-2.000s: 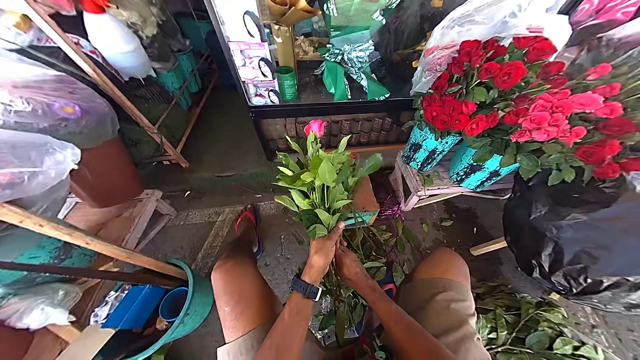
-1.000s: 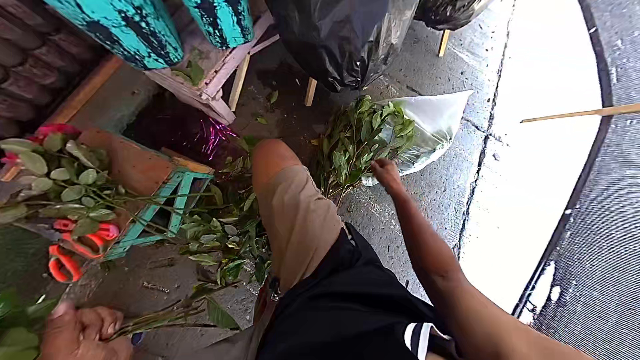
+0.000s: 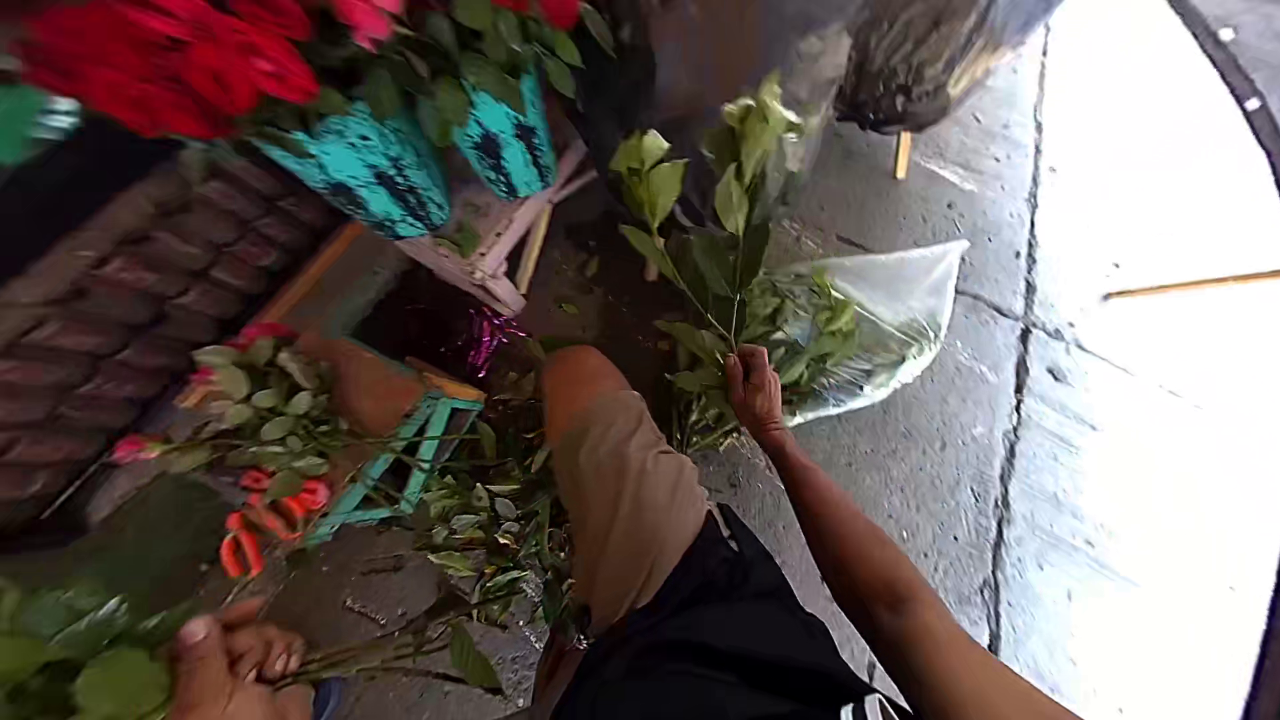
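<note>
Leafy green stems [image 3: 735, 290] rise from my right hand [image 3: 757, 395], whose fingers are closed around their lower part. Below and beside it, a pile of leafy cuttings [image 3: 800, 330] lies partly in a clear plastic sleeve [image 3: 900, 290] on the pavement. My left hand [image 3: 240, 655], at the lower left, grips a leafy bunch [image 3: 90, 650] with its stems pointing right; the flower end is out of view. Between my left hand and a small turquoise-framed stool [image 3: 410, 465] are orange-handled scissors [image 3: 262, 525]. Pink roses with leaves [image 3: 265, 400] lie across the stool.
Red roses [image 3: 190, 60] stand in turquoise-and-black buckets [image 3: 370, 170] on a pale wooden stand [image 3: 480, 265]. A dark plastic-wrapped bundle [image 3: 900, 70] is at the top. Leaf cuttings [image 3: 500, 530] litter the ground by my knee, and a thin stick [image 3: 1190, 285] lies at the right.
My right hand, among the cuttings on the ground a second ago, now holds leafy stems raised. My left hand still holds its bunch. The view has swung right since two seconds ago, when both hands were at one bunch.
</note>
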